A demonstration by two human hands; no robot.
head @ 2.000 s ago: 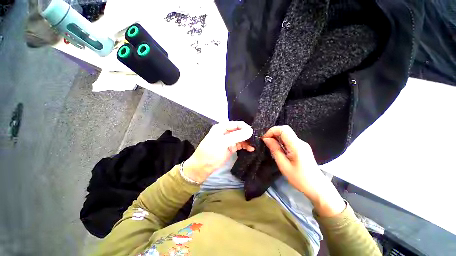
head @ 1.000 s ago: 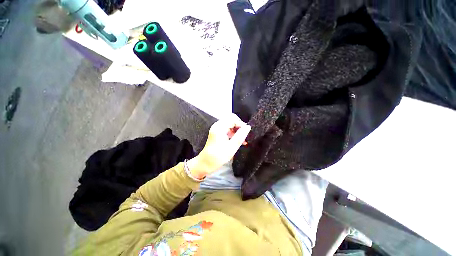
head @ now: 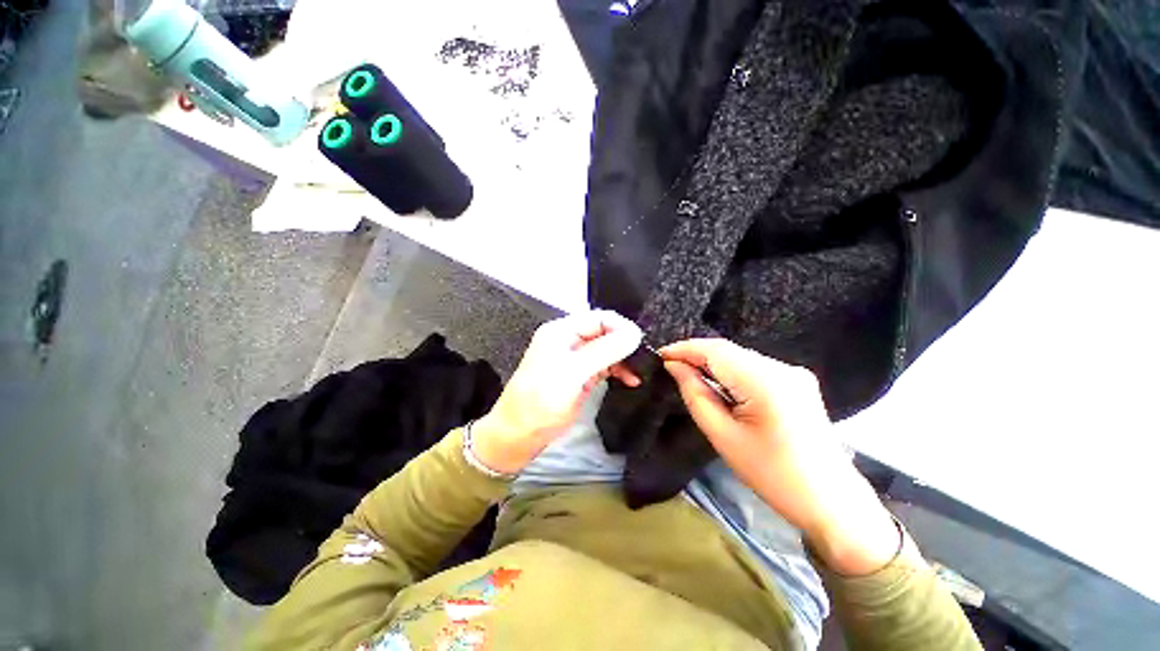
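A dark coat [head: 751,165] lies over the white table and hangs into my lap, with nubby wool and smooth black lining showing. Small pale shiny fasteners sit along its long wool strip. My left hand [head: 553,382] pinches the strip's edge between thumb and fingers. My right hand [head: 763,413] is close beside it, thumb and forefinger closed at the same spot. A thin dark sliver shows in the right hand, perhaps a needle; it is too small to be sure.
Three black thread cones [head: 420,172] with green ends and a teal bottle [head: 210,66] stand at the table's left. Tiny dark bits [head: 490,64] are scattered beyond them. A black garment pile [head: 350,464] lies on the floor at left. White scraps [head: 305,204] lie at the table edge.
My right hand was at the coat edge, went out of view one second ago, and is now back beside my left hand. My left hand has kept its pinch.
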